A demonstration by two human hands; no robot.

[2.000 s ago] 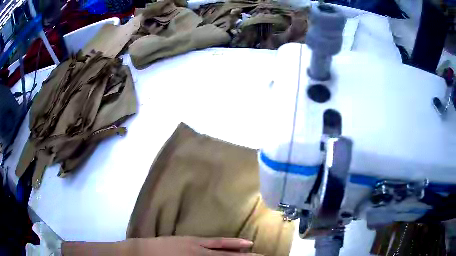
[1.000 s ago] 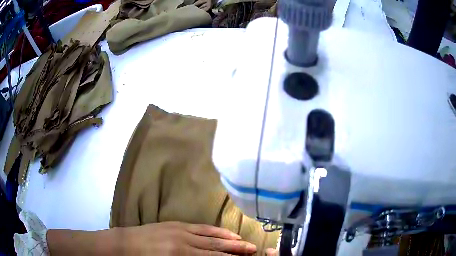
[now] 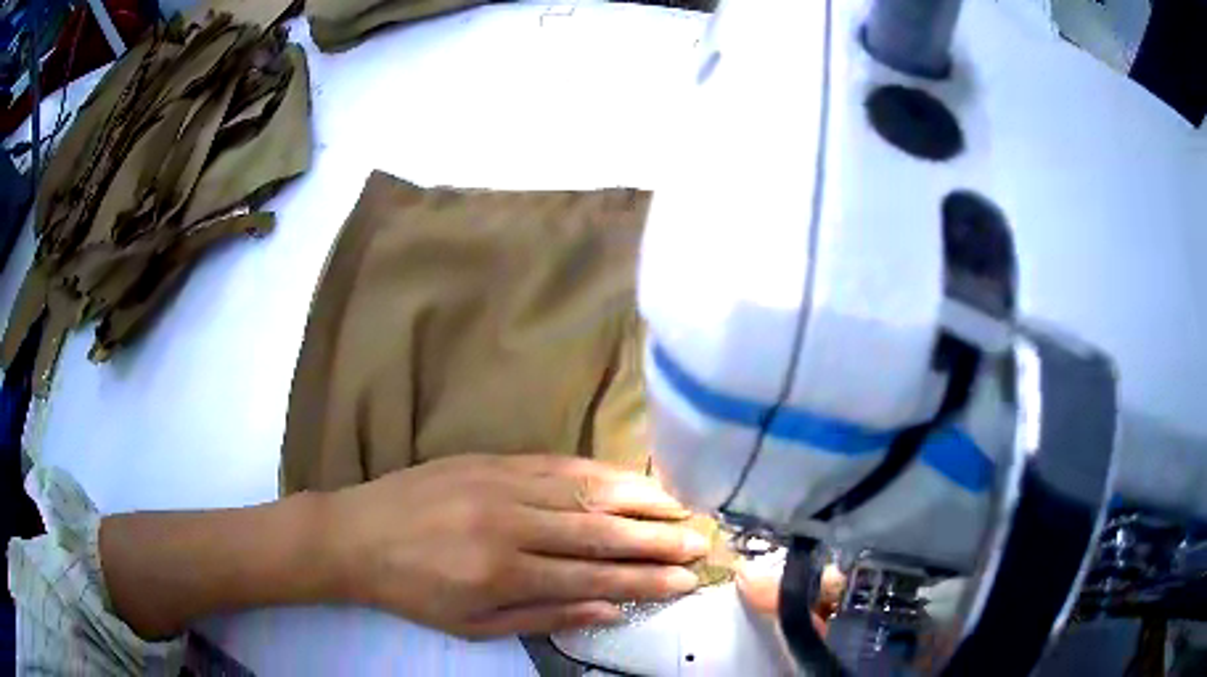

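Observation:
A brown garment panel (image 3: pixel 463 318) lies flat on the white table, its right part running under the white sewing machine head (image 3: pixel 741 278). My left hand (image 3: pixel 516 542) lies palm down across the panel's near edge, fingers nearly together and pointing right toward the needle area. My right hand (image 3: pixel 781 589) shows only as a few fingertips beneath the machine head, mostly hidden behind the thread take-up guard (image 3: pixel 1059 489). The needle and presser foot are hidden, and I cannot tell whether the right fingers hold anything.
A loose heap of brown cut pieces (image 3: pixel 185 172) lies at the left of the white table (image 3: pixel 516 106). Another brown piece (image 3: pixel 384 16) lies at the back edge. The machine head fills the right side.
The view has shifted down and closer to the machine. My left hand shows more fully, farther right at the panel's near edge. More right fingertips show beneath the head.

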